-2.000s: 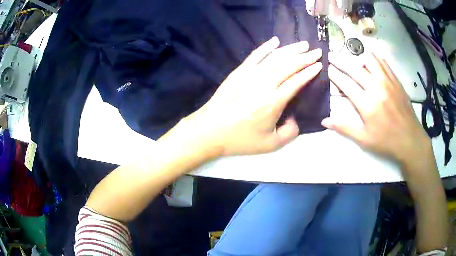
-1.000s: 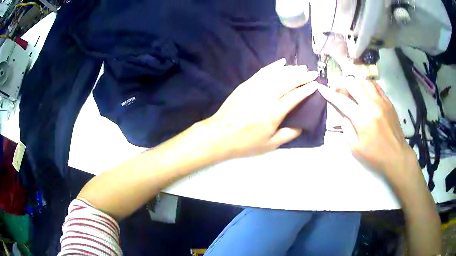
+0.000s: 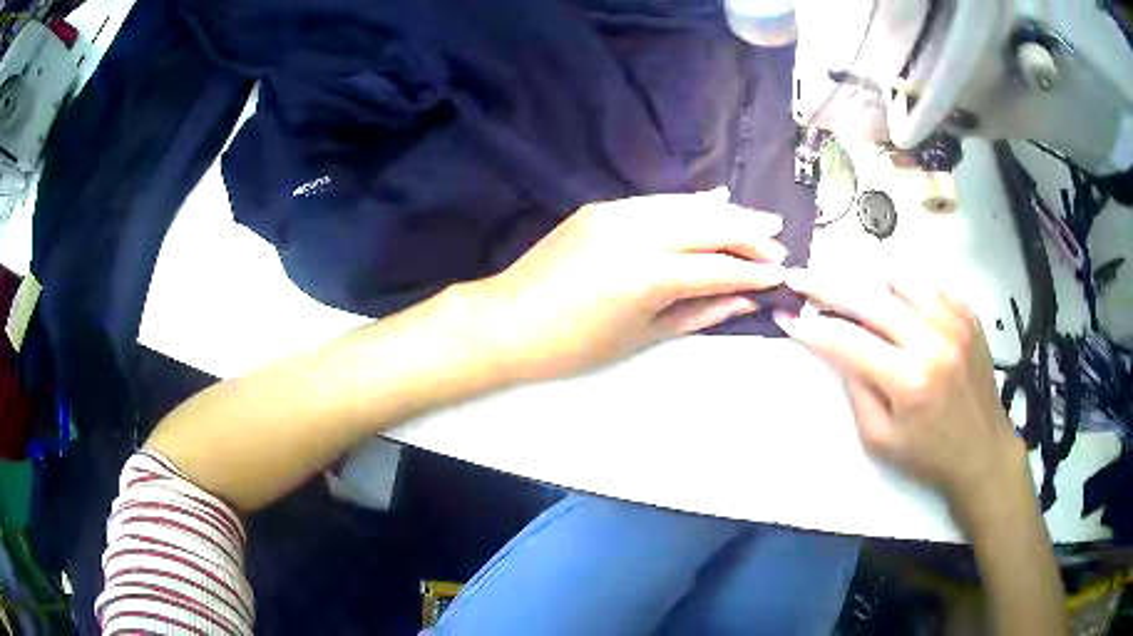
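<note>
The navy-black garment with a small pale logo lies on the white table, its right edge running under the presser foot of the white sewing machine. My left hand lies on the garment's lower right corner, fingers together and pointing at the edge. My right hand is at the same edge, thumb and fingertips pinching the cloth just below the presser foot. The fingertips of both hands nearly touch. The needle tip cannot be made out.
Dark cords lie tangled at the right. A round metal disc is right of the presser foot. Another white machine stands at the far left. The white table has a curved front edge above my legs.
The machine head has come more into view. My hands have moved down along the cloth edge, away from the presser foot, and my right fingers have closed on the edge.
</note>
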